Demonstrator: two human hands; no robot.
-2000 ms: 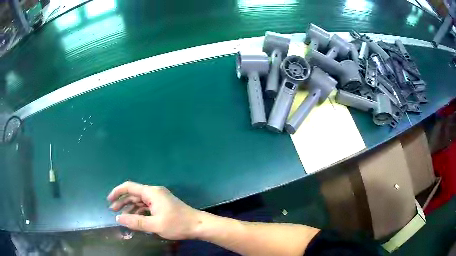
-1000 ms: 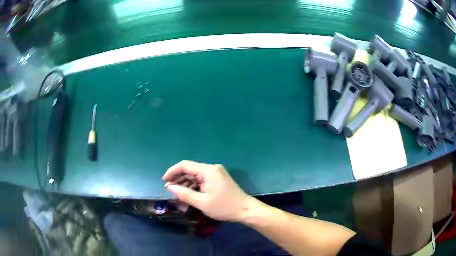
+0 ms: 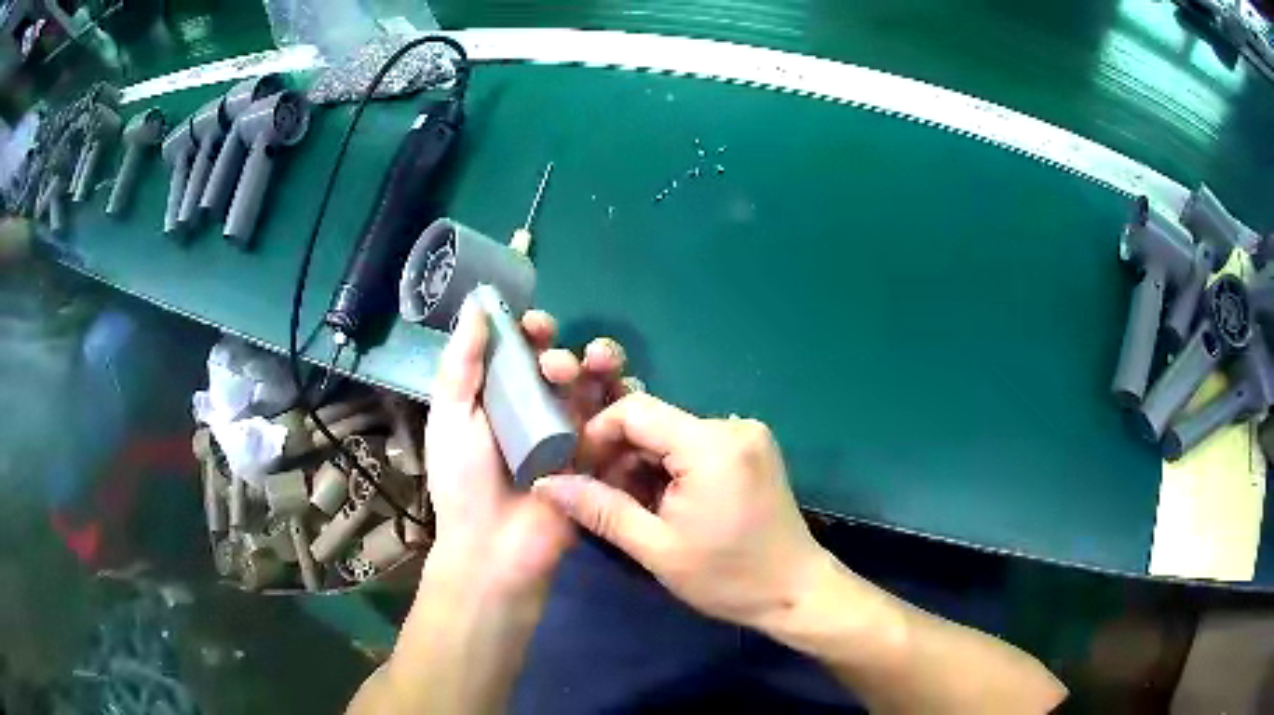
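Observation:
A grey handheld fan unit (image 3: 524, 405) is held above the bench's front edge, its round head at the upper left and its handle slanting down to the right. My left hand (image 3: 482, 475) is wrapped around the handle from below, thumb along its near side and fingertips showing beyond it. My right hand (image 3: 713, 510) is curled at the handle's lower end, its thumb against the end; its inner fingers are partly hidden. A hand screwdriver (image 3: 537, 210) lies behind the fan head, its handle mostly covered.
A black electric screwdriver (image 3: 391, 224) with a looping cord lies left. Beyond it are a bag of screws (image 3: 377, 70) and several grey units (image 3: 259, 175). Tiny screws (image 3: 692, 175) lie mid-bench. More units (image 3: 1188, 335) lie right on yellow paper (image 3: 1202, 510). A box of beige parts (image 3: 328, 503) is below left.
The view has turned left. My left hand has come into view with a fan unit. My right hand, earlier curled alone near the bench edge, is now at the unit's handle end.

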